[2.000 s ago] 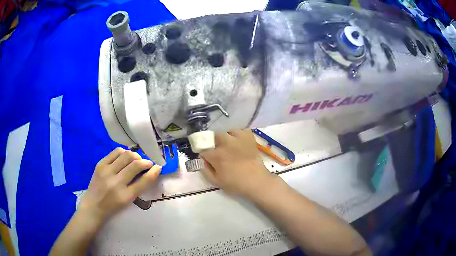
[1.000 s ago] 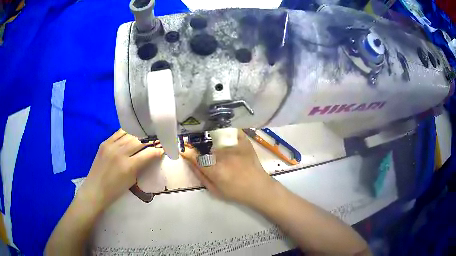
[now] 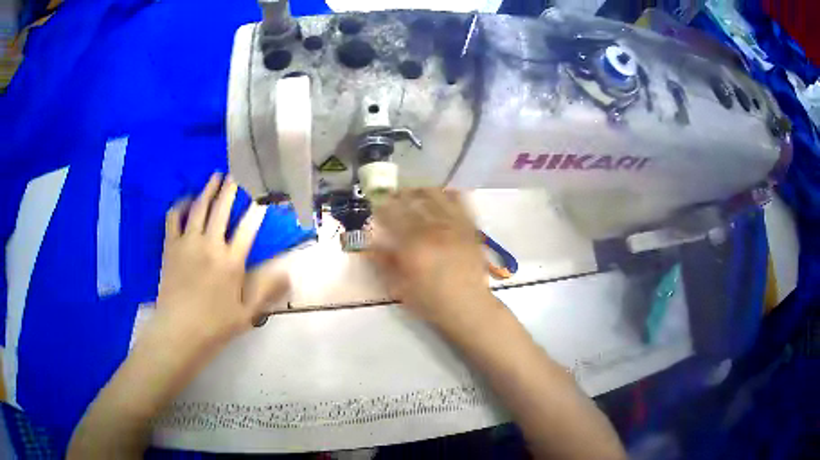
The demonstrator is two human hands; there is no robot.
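The off-white, dusty sewing machine (image 3: 503,117) marked HIKARI crosses the upper view. Blue fabric (image 3: 277,230) lies left of the presser foot, its tip near the needle area. My left hand (image 3: 209,256) is spread with fingers apart over the fabric's left part, slightly blurred; whether it grips any cloth is not clear. My right hand (image 3: 427,247) is blurred, right of the presser foot and below the tension dial (image 3: 376,148). Its fingertips are partly hidden, and I cannot tell if they hold anything. The snips (image 3: 502,255) lie partly behind my right hand.
More blue fabric (image 3: 58,260) with a pale strip (image 3: 111,216) hangs at the left. The white table (image 3: 342,368) has a printed ruler along its front edge. A teal-green item (image 3: 664,304) lies at the right, near blue fabric.
My left hand has spread its fingers, and blue fabric shows again beside the foot. My right hand has moved over part of the snips. The machine sits slightly higher in view.
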